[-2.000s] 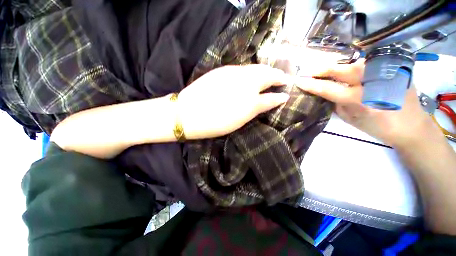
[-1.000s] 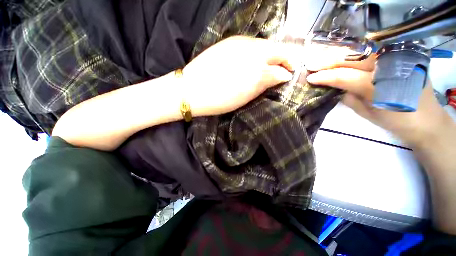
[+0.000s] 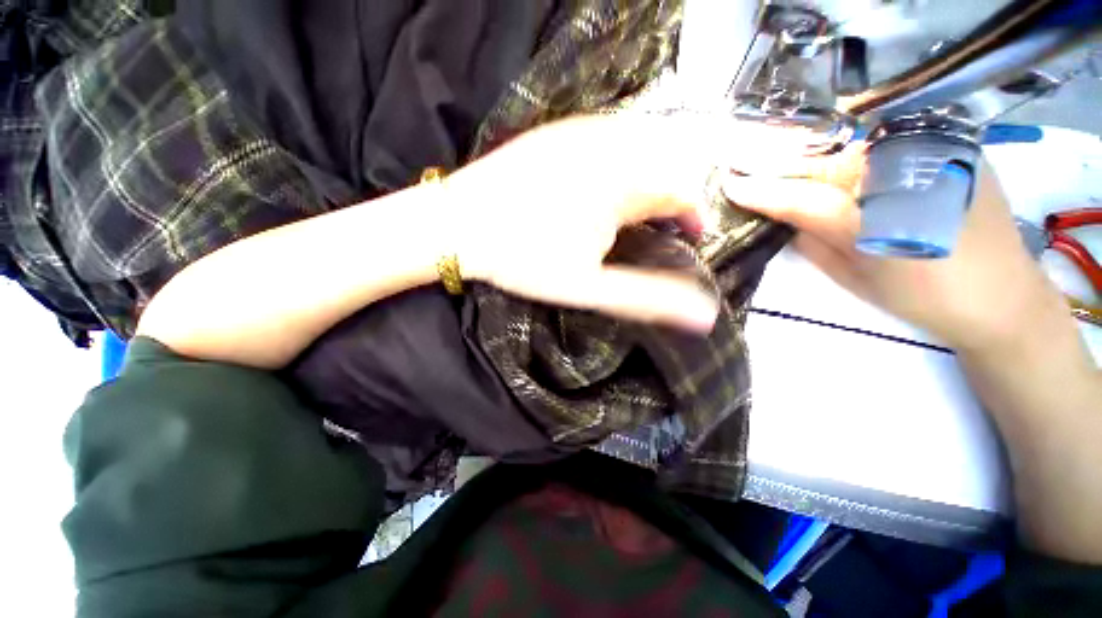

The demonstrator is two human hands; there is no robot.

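My left hand [image 3: 580, 217] lies on the plaid fabric [image 3: 157, 145], its thumb spread from the fingers; the fingertips are washed out by glare near the presser foot area. My right hand [image 3: 894, 266] reaches in from the right, its fingertips pinching the cloth edge beside the needle area; part of it is behind the blue translucent cup-like guard [image 3: 918, 199]. Plain dark cloth [image 3: 363, 97] lies among the plaid at upper left and under my left forearm. A plaid flap hangs over the table's front edge.
The white machine table [image 3: 870, 404] has a ruler-marked front edge. Metal parts of the sewing machine [image 3: 792, 73] stand at upper right. Red-handled scissors [image 3: 1076, 248] lie at the far right. Blue items show below the table.
My left thumb has opened away from the fingers and moved down over the plaid. The cloth beneath has shifted and folded. My right hand stays at the cloth edge.
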